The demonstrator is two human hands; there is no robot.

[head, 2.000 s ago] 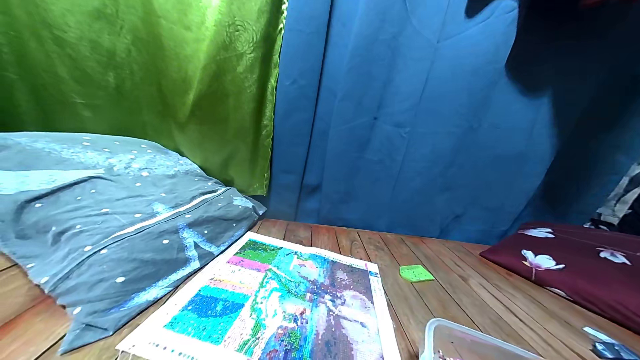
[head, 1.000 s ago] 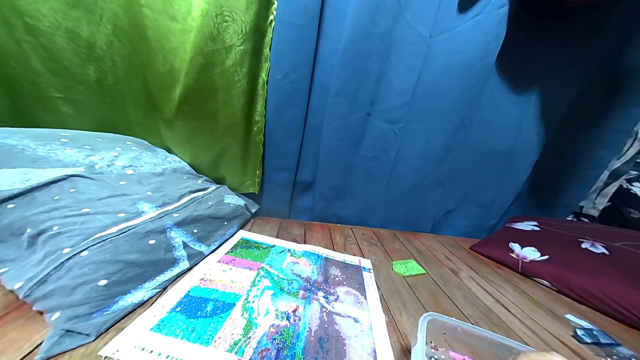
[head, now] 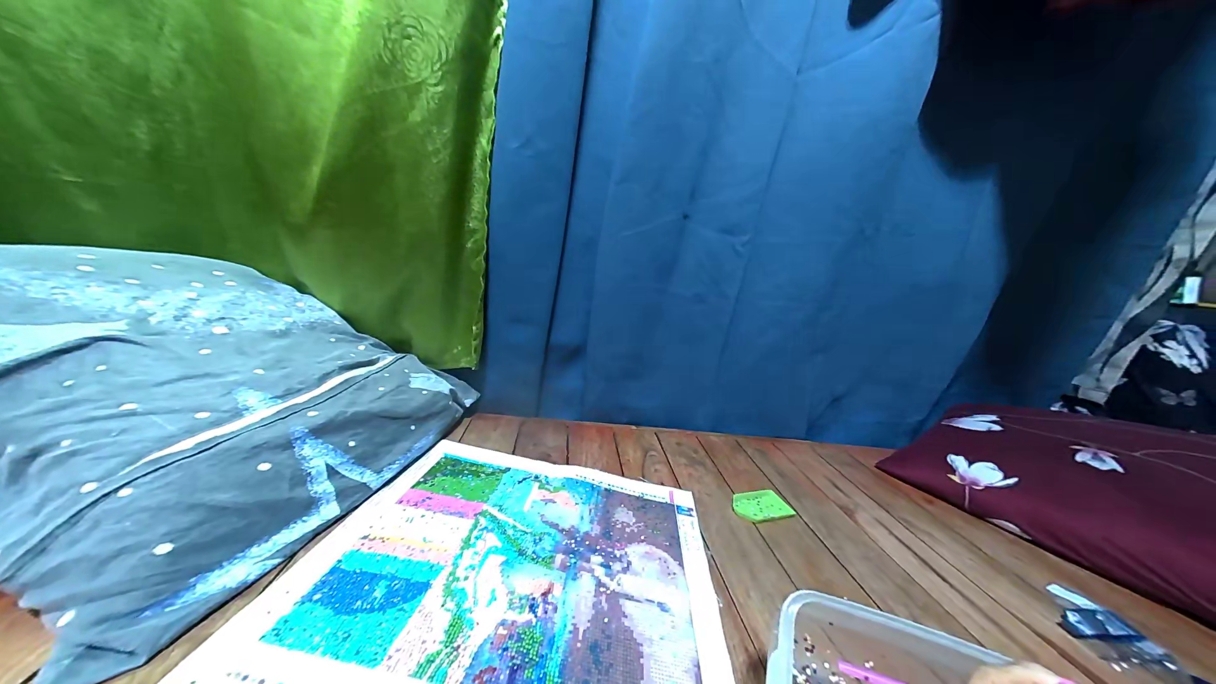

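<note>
A diamond painting canvas (head: 532, 579) with a white border lies on the wooden floor, partly covered in coloured beads. To its right, a clear plastic container (head: 893, 622) holds small loose beads and a pink stick-like tool (head: 866, 673). Only a sliver of my right hand (head: 1016, 674) shows at the bottom edge, over the container's right part; its fingers and whatever they may hold are cut off. Beyond the container sits a small green bead tray (head: 762, 505). My left hand is out of frame.
A grey patterned pillow (head: 218, 446) borders the canvas on the left. At right lie a maroon floral cushion (head: 1073, 494) and small dark and clear plastic packets (head: 1111, 632). Green (head: 247, 171) and blue (head: 703, 237) curtains hang behind the plank floor (head: 807, 532).
My right hand, unseen two seconds ago, has come into view at the container. The pink tool now shows inside the container.
</note>
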